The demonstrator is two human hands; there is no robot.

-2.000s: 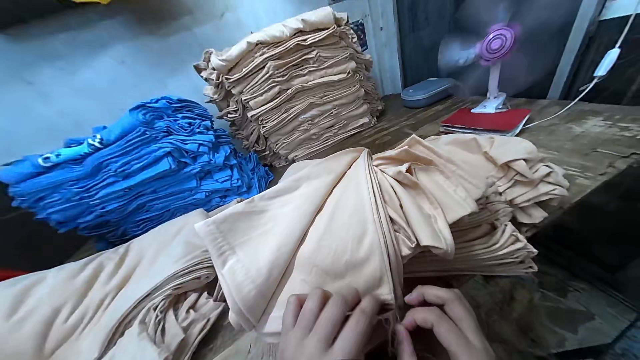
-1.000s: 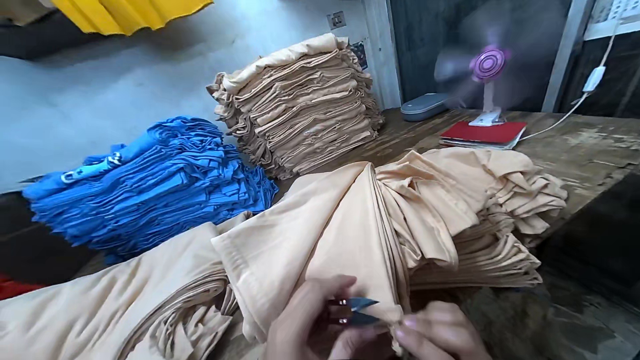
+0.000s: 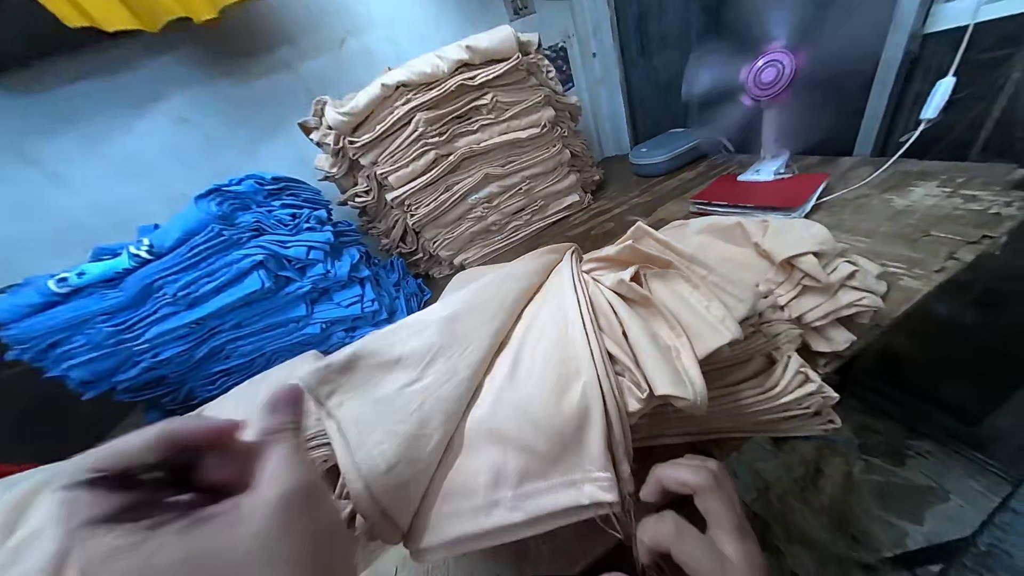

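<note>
A peach-coloured fabric garment piece (image 3: 520,416) lies folded and fanned over a low pile of the same cloth, its stitched hem facing me. Loose threads hang from the hem's right corner. Beside that corner is my right hand (image 3: 700,512), fingers curled; whether they pinch cloth or thread is hidden. My left hand (image 3: 216,488), blurred, is raised at the lower left over more peach cloth, thumb up and fingers bent. A dark patch shows between its fingers, but I cannot tell if it is a tool.
A tall stack of peach fabric (image 3: 472,152) and a blue fabric stack (image 3: 200,296) stand behind. On the wooden table (image 3: 904,208), a running fan (image 3: 768,80) rests on a red book (image 3: 752,192) near a grey case (image 3: 666,152). A white cord trails right. Yellow cloth (image 3: 136,10) hangs upper left.
My left hand has moved left, away from the hem, where one second ago it held small blue-bladed snips. My right hand stays near the hem corner, slightly farther right.
</note>
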